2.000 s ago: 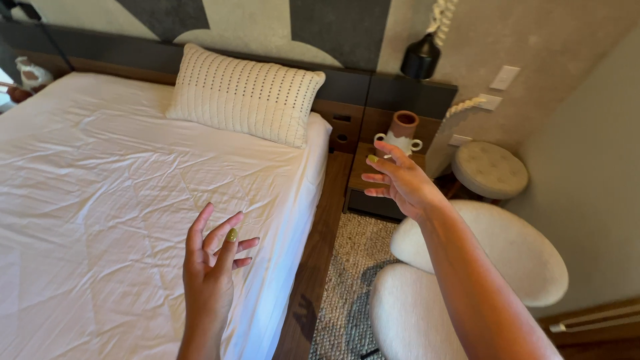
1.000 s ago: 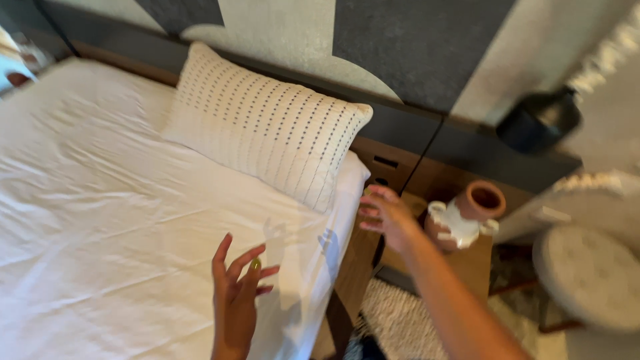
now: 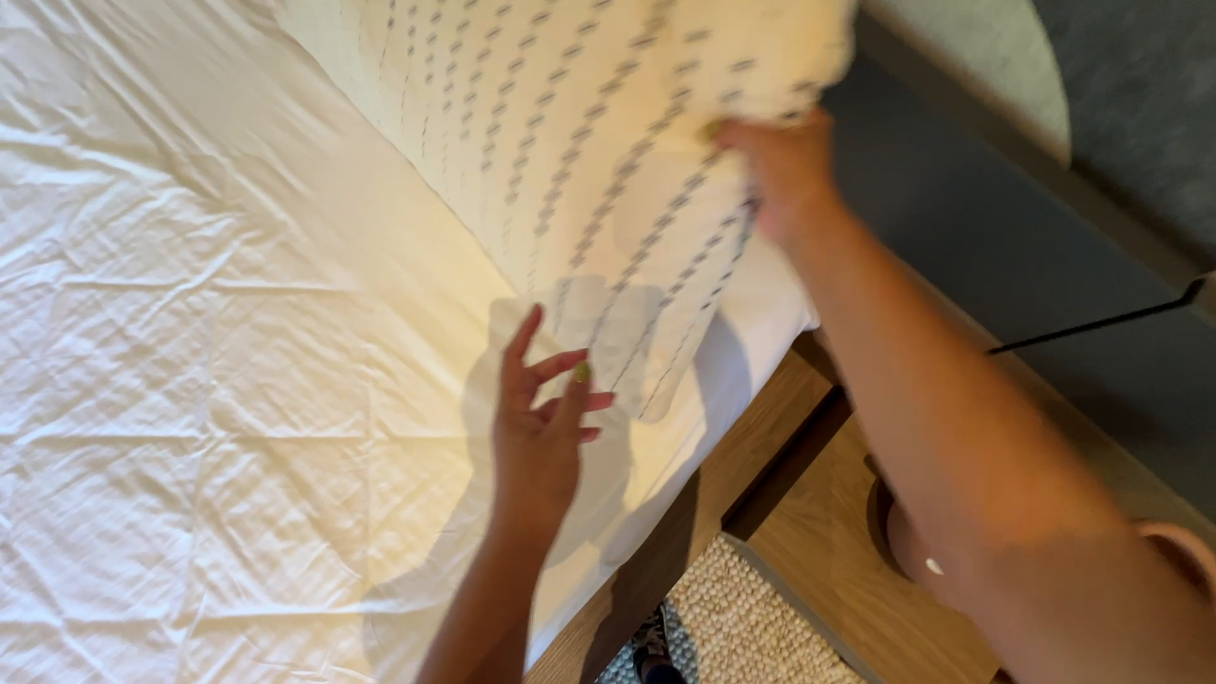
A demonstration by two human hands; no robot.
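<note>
A cream pillow with rows of dark stitches lies at the head of a bed, on a creased white sheet. My right hand grips the pillow's right edge near its upper corner, thumb on the face and the other fingers hidden behind. Just below the pillow's lower edge is my left hand, fingers apart and holding nothing, its shadow falling on the sheet and pillow.
A dark headboard runs along the upper right. Beside the wooden bed frame stands a wooden nightstand with a terracotta vase partly behind my right arm. A woven rug and a shoe are below.
My right hand has moved from beside the bed, over the nightstand area, to the pillow's edge and taken hold of it. My left hand remains open. The view has moved closer to the pillow.
</note>
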